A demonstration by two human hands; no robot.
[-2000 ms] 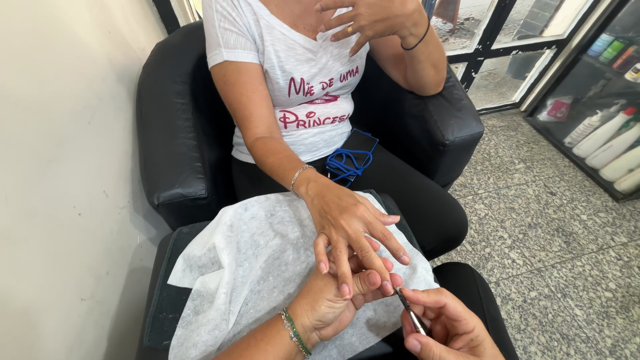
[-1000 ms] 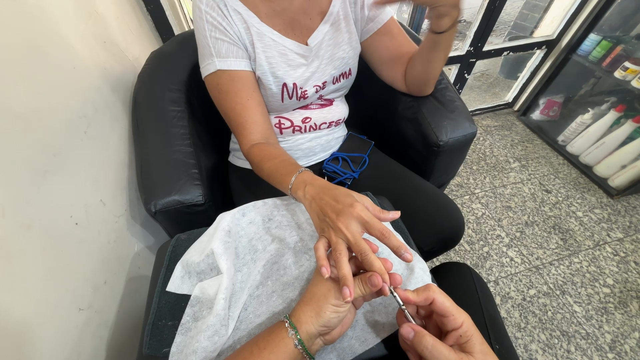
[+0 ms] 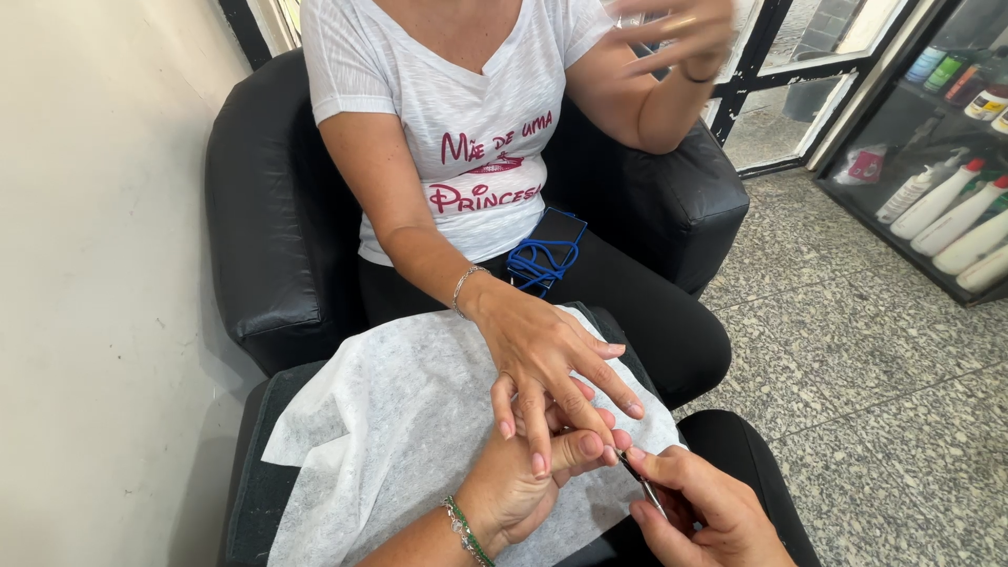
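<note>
My left hand (image 3: 520,480), with a green and silver bracelet at its wrist, is palm up under the other person's outstretched hand (image 3: 543,339) and grips one of its fingers near the tip. Between the thumb and fingers of my right hand (image 3: 701,496) is a slim metal manicure tool (image 3: 647,490); its tip meets the nail area of that held finger. The exact kind of tool cannot be told, as my fingers hide part of it. Beneath the hands lies a white disposable cloth (image 3: 402,409) over a dark padded support (image 3: 256,480).
The person sits in a black armchair (image 3: 260,213), other hand raised. A phone with a blue cord (image 3: 543,252) lies on their lap. A pale wall (image 3: 102,276) stands at left. On the right, a display case (image 3: 890,213) holds several bottles (image 3: 937,201) above the speckled floor (image 3: 890,402).
The other person's raised hand has moved away from their chest and is blurred now. My two hands stay at the same finger, and the tool has changed its angle slightly.
</note>
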